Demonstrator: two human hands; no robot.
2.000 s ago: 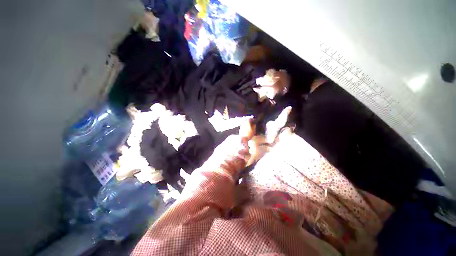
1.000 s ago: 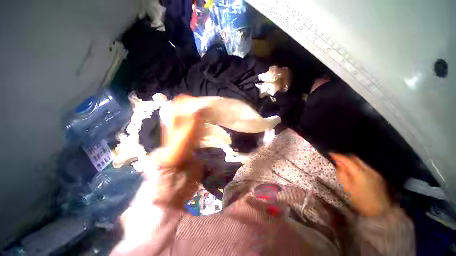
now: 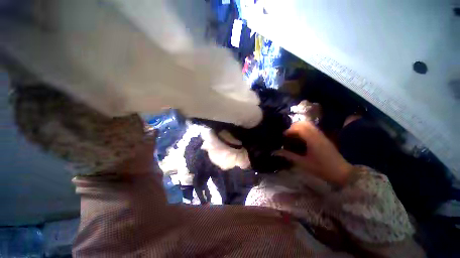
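Note:
A large pale cloth [image 3: 176, 75], blurred and close to the camera, runs from the upper left to the middle. My left sleeve [image 3: 75, 131] is raised beneath it. My left hand does not show; it is behind the cloth or past the edge. My right hand [image 3: 290, 143] is low at centre right, with fingers and thumb curved around a dark gap. Whether dark cloth is gripped there cannot be told. Crumpled black cloth [image 3: 270, 113] lies beyond and left of this hand. Bright white ragged cloth [image 3: 227, 153] lies left of it.
A white table edge with a printed ruler [image 3: 348, 83] crosses the upper right. A small pale crumpled piece [image 3: 306, 109] is just beyond my right hand. Blue clear plastic [image 3: 169, 126] is at left. Shiny coloured packaging [image 3: 265, 55] is at the top. Patterned cloth [image 3: 270, 194] covers my lap.
My left arm has risen to the upper left, and pale cloth now fills much of that side. My right hand has moved up and left from the lap's right side. The view has shifted.

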